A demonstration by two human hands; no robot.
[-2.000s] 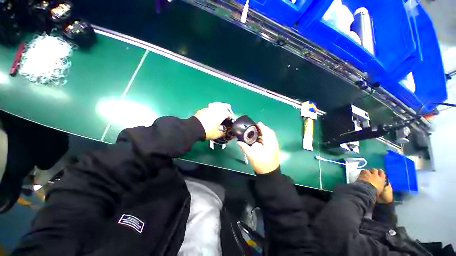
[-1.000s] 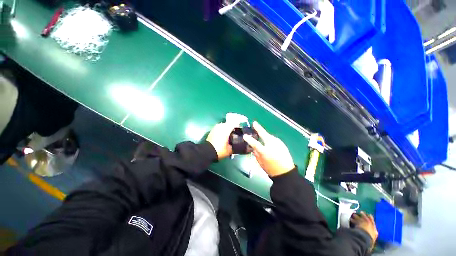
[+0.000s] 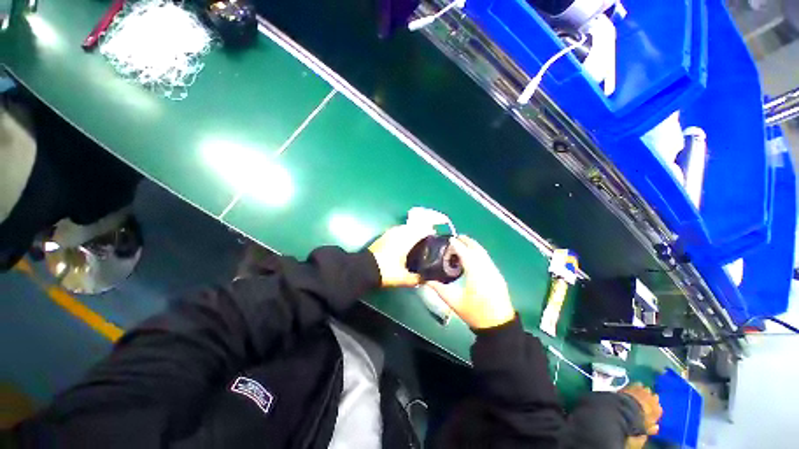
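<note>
A black camera head [image 3: 436,258] with a round lens face is held between my two hands over the green bench. My left hand [image 3: 396,256] grips its left side. My right hand [image 3: 484,285] wraps its right side, with the lens face turned towards it. A white bracket [image 3: 427,217] shows just behind my hands, and another white part shows below them. Wires inside the head cannot be made out.
Green bench [image 3: 289,210] has a heap of white ties [image 3: 156,46] at far left and a black module [image 3: 233,19] beside it. A yellow item [image 3: 554,304] lies right, near a black fixture [image 3: 613,307]. Blue bins [image 3: 648,79] hang above. A neighbour's hand [image 3: 646,409] is at lower right.
The view has turned and shifted. The black head and housing were apart two seconds ago and are now together between my hands. My right fingers have moved off the front, showing the lens face.
</note>
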